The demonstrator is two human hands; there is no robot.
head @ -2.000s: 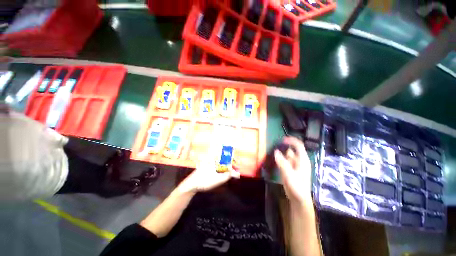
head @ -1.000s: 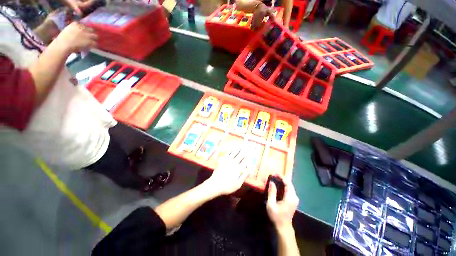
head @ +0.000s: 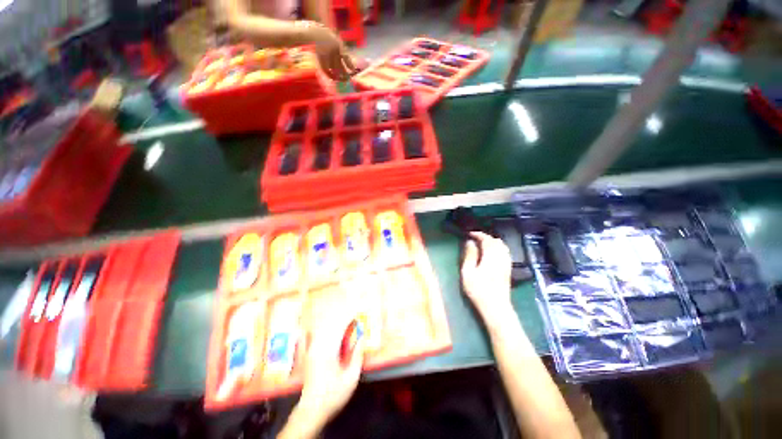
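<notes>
The red-orange phone tray [head: 326,381] lies before me, with uncovered yellow phone bodies [head: 320,249] in its back row and two more at front left; glare washes out its middle. My left hand [head: 330,364] is over the front row, its fingers closed around a phone body [head: 357,332] of which only a small blue and reddish part shows. My right hand [head: 487,267] is right of the tray, fingertips at loose black covers [head: 463,221]; blur hides whether it grips one. The clear blister tray [head: 592,330] with black covers lies at the right.
Stacked red trays of black phones [head: 351,159] stand behind the phone tray. Another red tray [head: 129,317] lies left. A person's arm [head: 283,33] reaches over trays at the back. A pale metal post [head: 639,103] slants across the back right.
The view has swung right and shifted. My right hand has moved from the tray's front right corner, where it held a black cover, to the loose covers. My left hand's fingers have closed.
</notes>
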